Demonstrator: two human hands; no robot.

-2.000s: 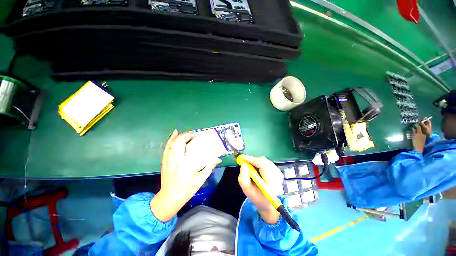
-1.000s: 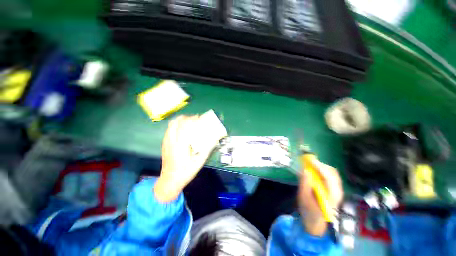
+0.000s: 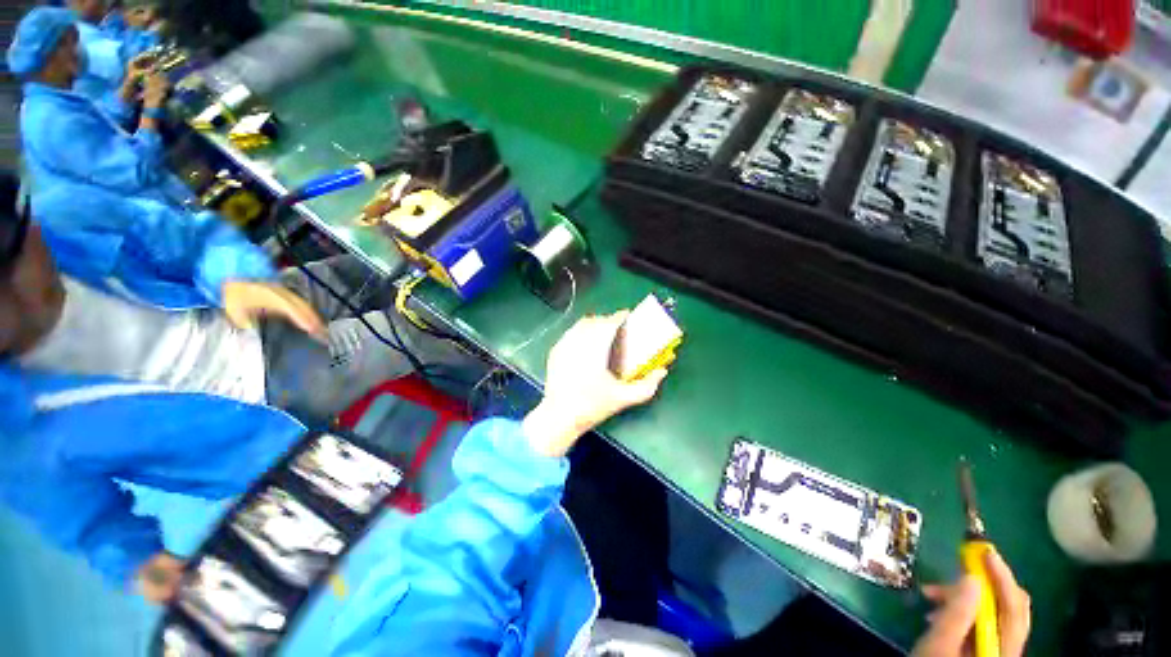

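Observation:
A phone unit (image 3: 819,511) lies board side up on the green bench near its front edge, touched by neither hand. My left hand (image 3: 593,372) is closed around the small pale block with yellow edges (image 3: 650,336), left of the phone unit. My right hand (image 3: 976,610), cut off by the bottom edge, holds the yellow soldering iron (image 3: 982,578) with its metal tip pointing up, right of the phone unit and clear of it.
Stacked black foam trays (image 3: 822,244) with phone units stand at the back. A white pot (image 3: 1101,512) is at right. A solder spool (image 3: 555,252) and a blue soldering station (image 3: 478,234) are at left. A person in blue at left holds another foam tray (image 3: 276,546).
The view has swung left. My left hand has left the phone unit and taken hold of the yellow-edged block. My right hand has moved the iron away from the board.

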